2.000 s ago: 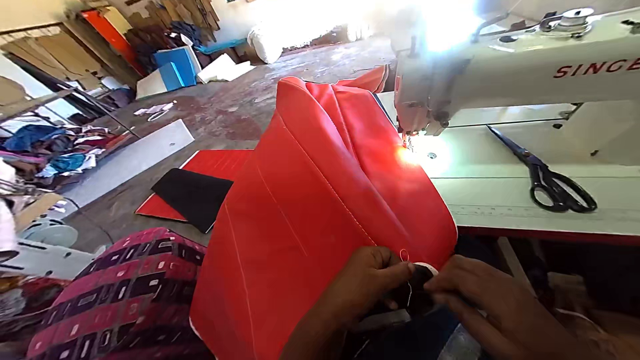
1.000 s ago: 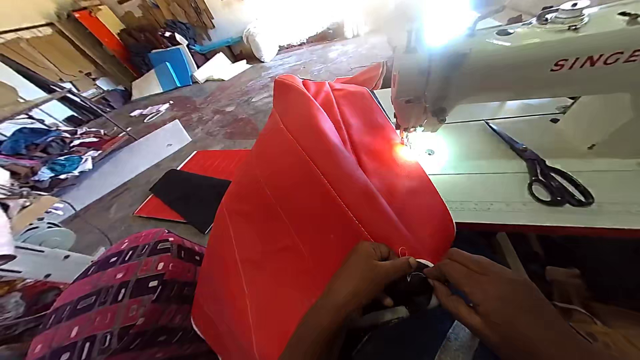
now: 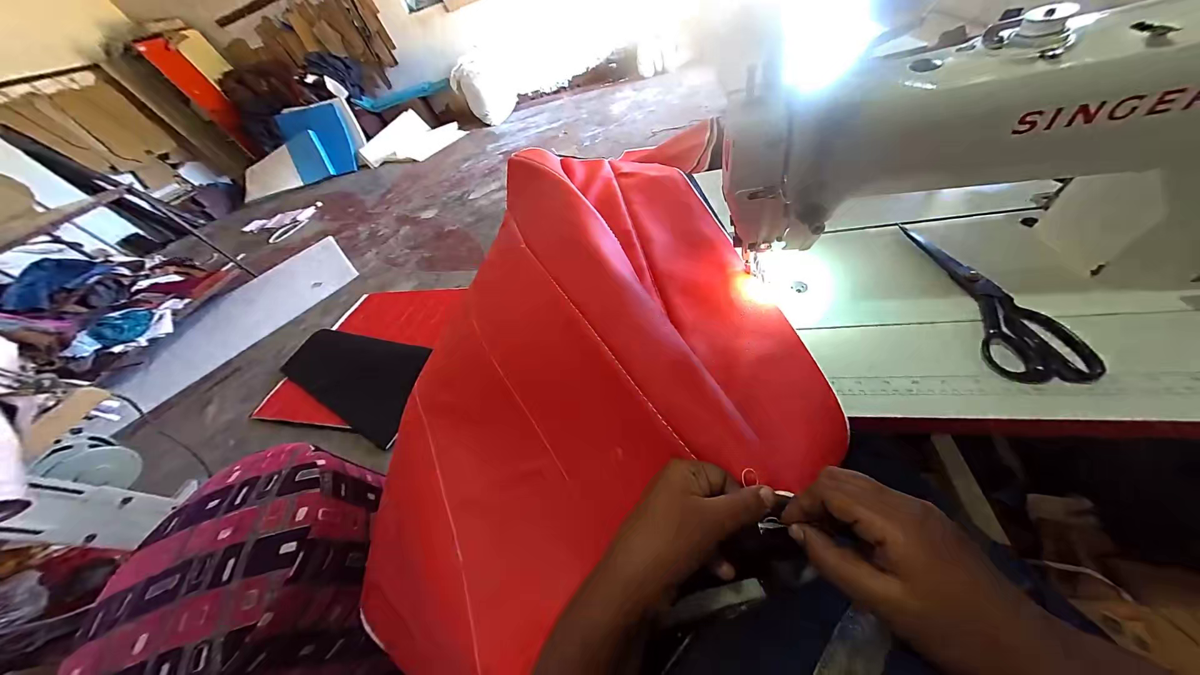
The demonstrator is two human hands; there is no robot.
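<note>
A large sheet of red vinyl [image 3: 581, 412] with stitched lines lies across the lap and up onto the sewing machine bed, under the presser foot. At its lower edge my left hand [image 3: 694, 516] pinches a small metal part [image 3: 773, 523], too small to identify. Close against it, the thumb and fingertips of my right hand [image 3: 872, 534] touch the same part. A loop of red thread [image 3: 749, 477] stands just above the fingertips. The Singer sewing machine [image 3: 900, 112] has its lamp lit over the needle. Black-handled scissors [image 3: 1012, 319] lie on the machine bed to the right.
Red and black material pieces [image 3: 361, 380] lie left of the vinyl. A patterned pink and black cloth [image 3: 234, 562] is at lower left, near part of another machine [image 3: 84, 516]. Fabric scraps [image 3: 103, 300], a white board [image 3: 244, 319] and blue foam blocks [image 3: 319, 141] lie farther back.
Both hands stay at the vinyl's lower edge, with small shifts of the fingers around the small part. The vinyl and the scissors have not plainly moved.
</note>
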